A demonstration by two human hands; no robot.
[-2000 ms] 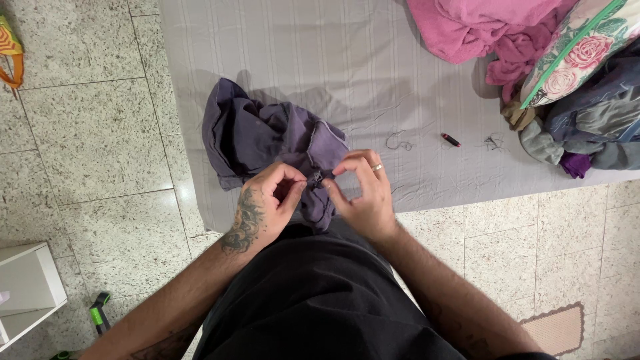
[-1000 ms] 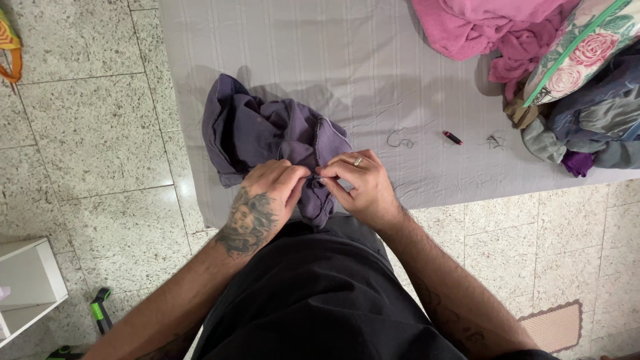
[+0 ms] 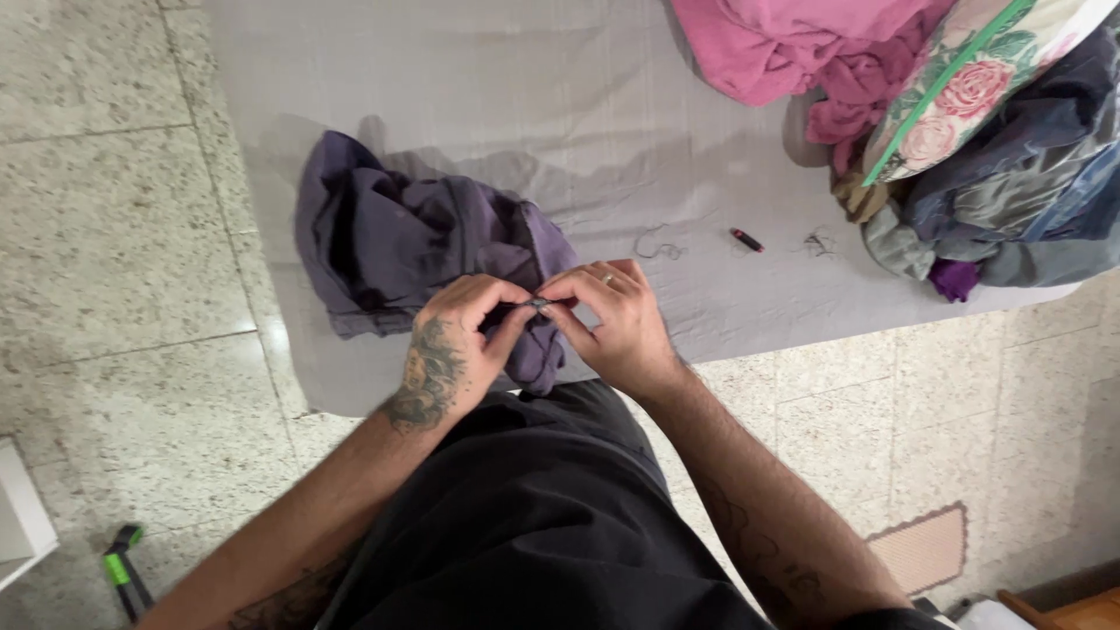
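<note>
A dark purple garment point(image 3: 420, 236) lies bunched near the lower left corner of a bed with a grey sheet point(image 3: 612, 105). At its right part, my left hand point(image 3: 464, 332) pinches a small dark bit of the fabric between thumb and forefinger. My right hand point(image 3: 612, 319), with a ring on one finger, pinches the same bit from the other side, the fingertips nearly touching. Whether a needle or thread is between them cannot be told. Loose dark thread point(image 3: 662, 245) lies right of the hands, then a small black and red tool point(image 3: 746, 239), then more thread scraps point(image 3: 820, 241).
Pink cloth point(image 3: 787, 44), a floral cushion with green edging point(image 3: 962, 96) and a pile of dark clothes point(image 3: 1032, 184) occupy the bed's upper right. A green and black object point(image 3: 122, 564) and a white furniture piece point(image 3: 22, 516) stand lower left. A beige mat point(image 3: 919, 551) lies lower right.
My fingertips were slightly apart two seconds ago and are now close together at the pinched fabric. The garment has stayed in about the same place.
</note>
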